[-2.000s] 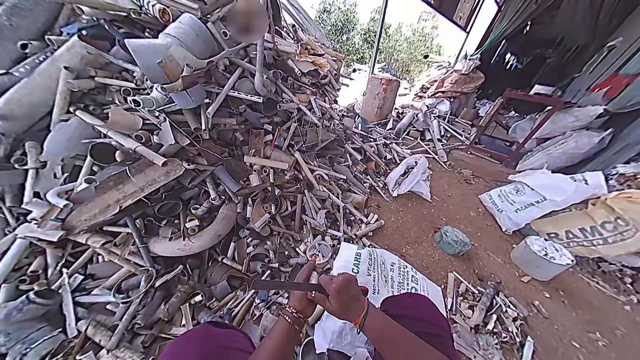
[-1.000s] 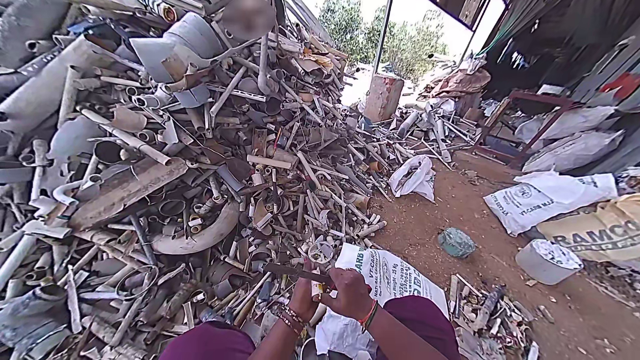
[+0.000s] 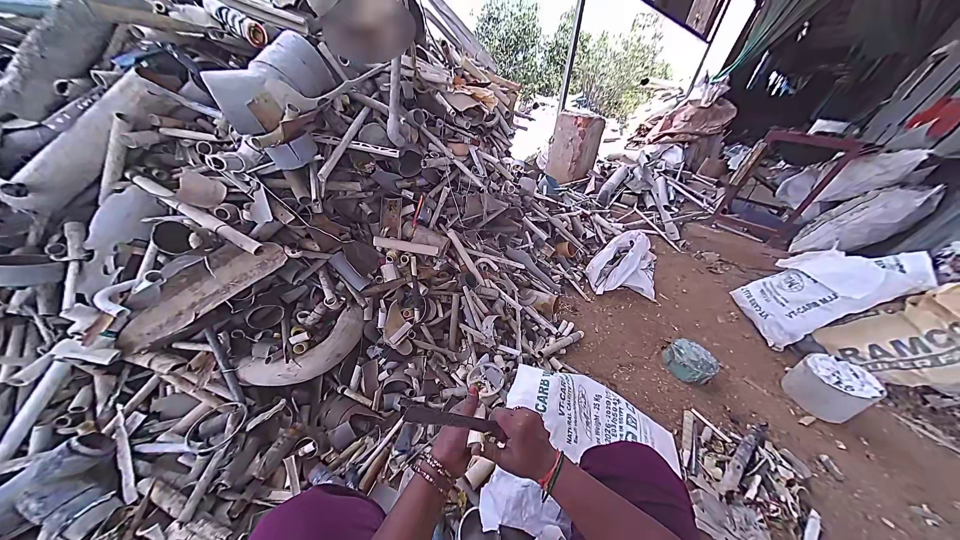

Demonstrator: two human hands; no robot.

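My left hand (image 3: 453, 444), with bracelets at the wrist, holds a short whitish pipe piece (image 3: 475, 437) between my knees. My right hand (image 3: 525, 442), with red and dark threads at its wrist, grips the near end of a dark flat metal blade (image 3: 442, 418). The blade points left across the pipe piece and my left fingers. Both hands are close together. Under and beyond them lies a white printed woven sack (image 3: 585, 412). A round clear container (image 3: 486, 379) lies just beyond my left hand.
A large heap of scrap plastic pipes (image 3: 420, 247) rises at left and ahead. On the dirt floor at right are a greenish lump (image 3: 690, 361), a white bucket (image 3: 832, 388), printed sacks (image 3: 832, 292) and a pile of pipe scraps (image 3: 739, 472). A small white bag (image 3: 622, 264) lies beyond.
The blade was across both hands two seconds ago. One second ago it reached out left from my right hand, and it still does. The pipe piece shows more plainly between my hands.
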